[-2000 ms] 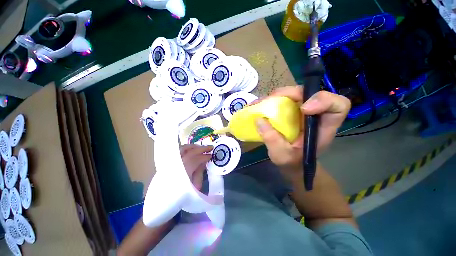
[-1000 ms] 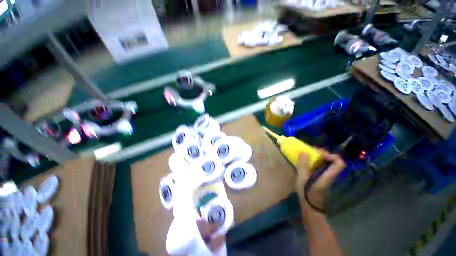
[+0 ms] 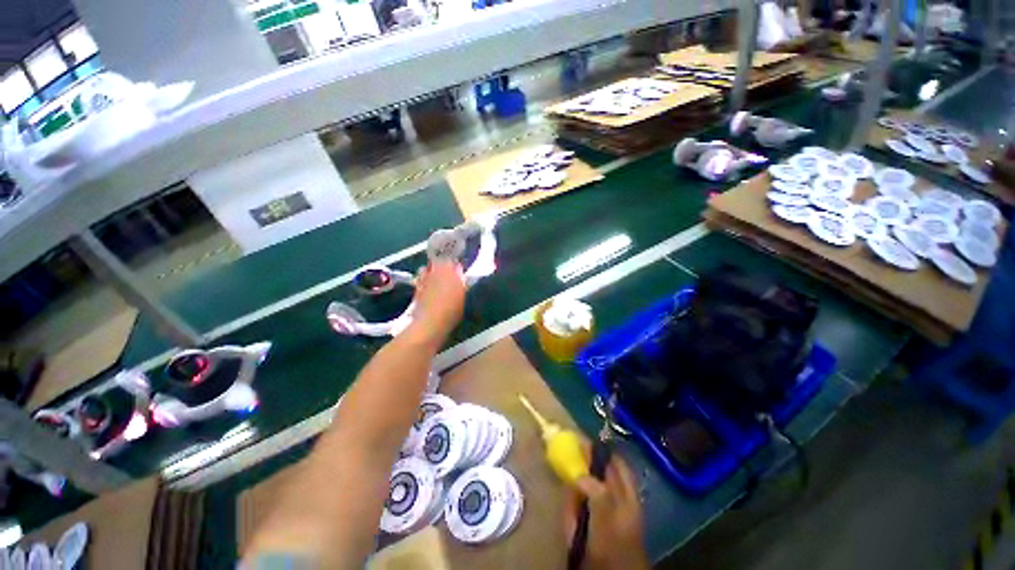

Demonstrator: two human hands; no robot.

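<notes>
My left hand (image 3: 441, 292) is stretched out over the green belt, its fingers at the round earcup of a white headphone (image 3: 484, 254) and seemingly gripping it. My right hand (image 3: 610, 514) holds the yellow glue bottle (image 3: 565, 454), nozzle up and to the left, together with the black soldering iron (image 3: 598, 462). White speaker plates (image 3: 474, 503) with dark ringed centres lie piled on the cardboard mat (image 3: 534, 534); my left forearm hides part of the pile. A pale cream support block (image 3: 414, 552) shows at the bottom edge.
More headphones (image 3: 204, 376) lie on the green belt (image 3: 534, 239). An amber pot with white wadding (image 3: 565, 321) stands beside a blue bin (image 3: 699, 479) with dark contents. Cardboard sheets (image 3: 935, 317) at right carry speaker plates. A metal overhead shelf (image 3: 367, 84) crosses above.
My view has lifted towards the belt. My left hand has moved from the headphone near my body out to the belt. My right hand still holds bottle and iron, with the nozzle away from the earcup.
</notes>
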